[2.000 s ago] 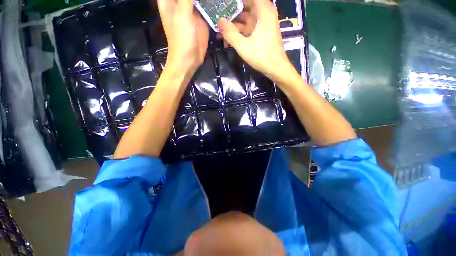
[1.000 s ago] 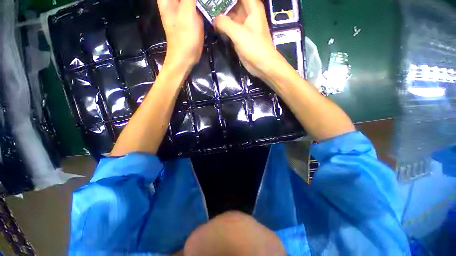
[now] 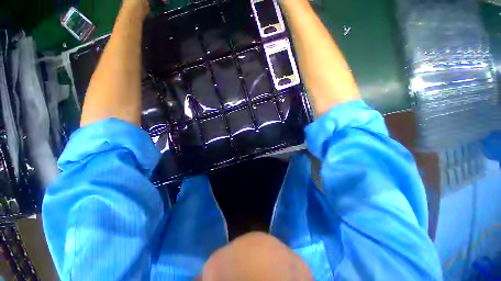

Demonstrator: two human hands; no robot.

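Observation:
The glossy black pocketed tray lies in front of me, between my forearms. Two white phone housings with dark windows sit in its right column, an upper one and a lower one, each with a small yellowish patch at its lower end. Another whitish housing with a reddish edge lies on the green mat beyond the tray's upper left. Both my forearms reach past the top edge of the picture. My left and right hands are cut off there, so their hold cannot be seen.
Crumpled whitish film lies over dark trays at the left. A stack of clear, shiny trays stands at the right. A small white scrap lies on the green mat. Blue cloth shows at the far right edge.
My hands have moved apart and forward out of the picture, and the held housing is out of sight. The tray sits differently in view. The housing at upper left now shows.

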